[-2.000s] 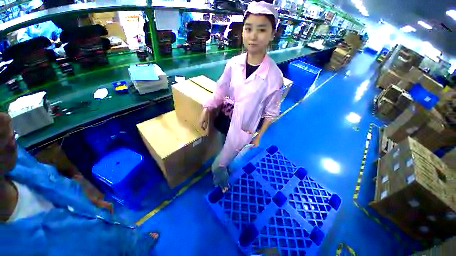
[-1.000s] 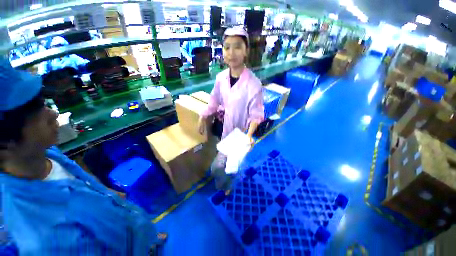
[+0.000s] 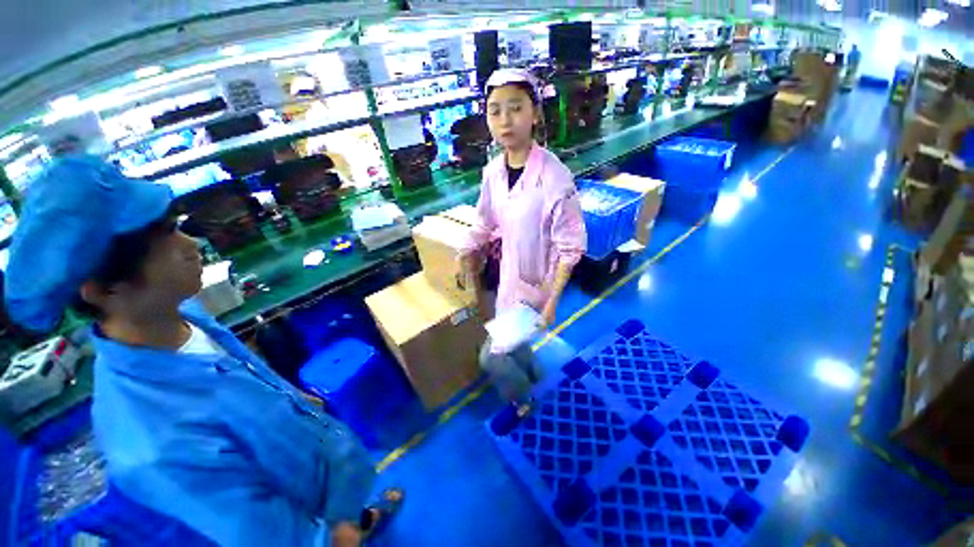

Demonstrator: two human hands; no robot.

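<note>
Neither of my hands shows in the head view. A blue plastic pallet lies on the glossy floor in front of me, its round feet facing up. A person in a pink smock stands behind its left edge and holds a white paper sheet low in one hand. A person in a light blue smock and cap stands close at my left. Beside this person, at the lower left edge, is a blue tote with shiny bagged items in it, partly cut off.
Brown cartons and a blue stool stand by the green bench. Blue totes stand further along it. Yellow floor tape runs beside the bench. More cartons are at the right behind yellow-black tape.
The view has swung left and up. The person in blue shows more fully and the tote at lower left has come into view. The paper sheet hangs lower beside the person in pink.
</note>
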